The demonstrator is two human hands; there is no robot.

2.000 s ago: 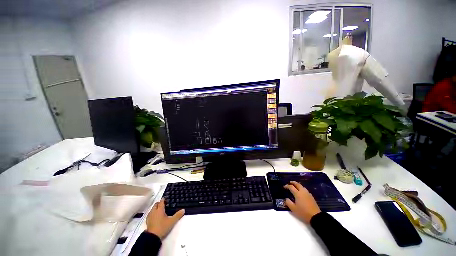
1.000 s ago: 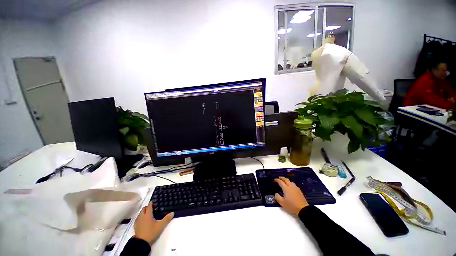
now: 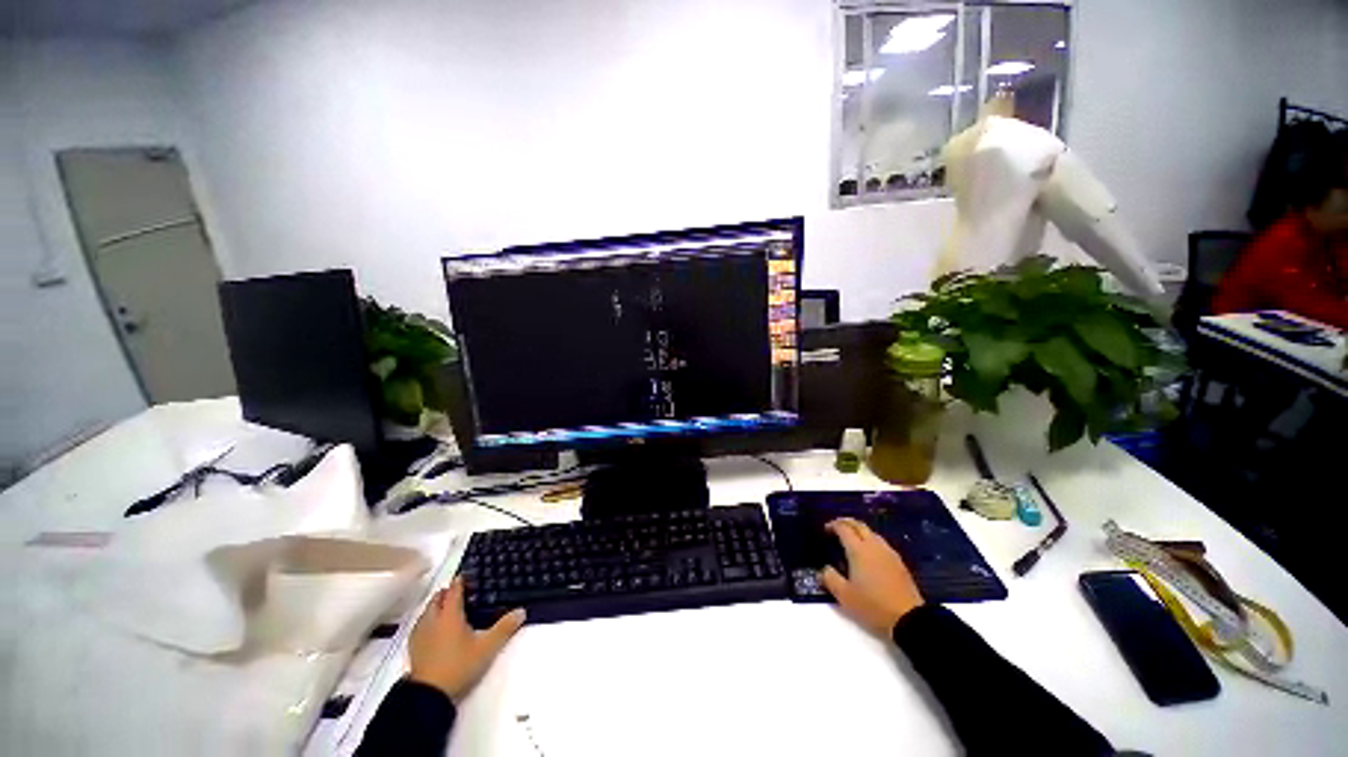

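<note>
A black monitor (image 3: 628, 340) shows a dark CAD screen with small white outlined pieces and orange icons at its right edge. A long black keyboard (image 3: 621, 559) lies in front of it. My left hand (image 3: 458, 645) rests at the keyboard's left end, fingers on or beside its edge, thumb apart. My right hand (image 3: 872, 577) lies over the left part of the dark mouse pad (image 3: 946, 550). A mouse cannot be made out under it, so its grip is unclear.
Off-white crumpled fabric (image 3: 274, 592) and white sheets lie left. A phone (image 3: 1149, 636), tape measure (image 3: 1220, 606), pen (image 3: 1039, 544) and amber bottle (image 3: 906, 422) stand or lie right. Behind are a plant (image 3: 1042, 348), a dress form (image 3: 1005, 185) and a person in red (image 3: 1286, 278).
The view swung right, then slightly back left. The small pieces on the screen have changed place and layout. Both hands stay at the keyboard's left end and on the mouse pad.
</note>
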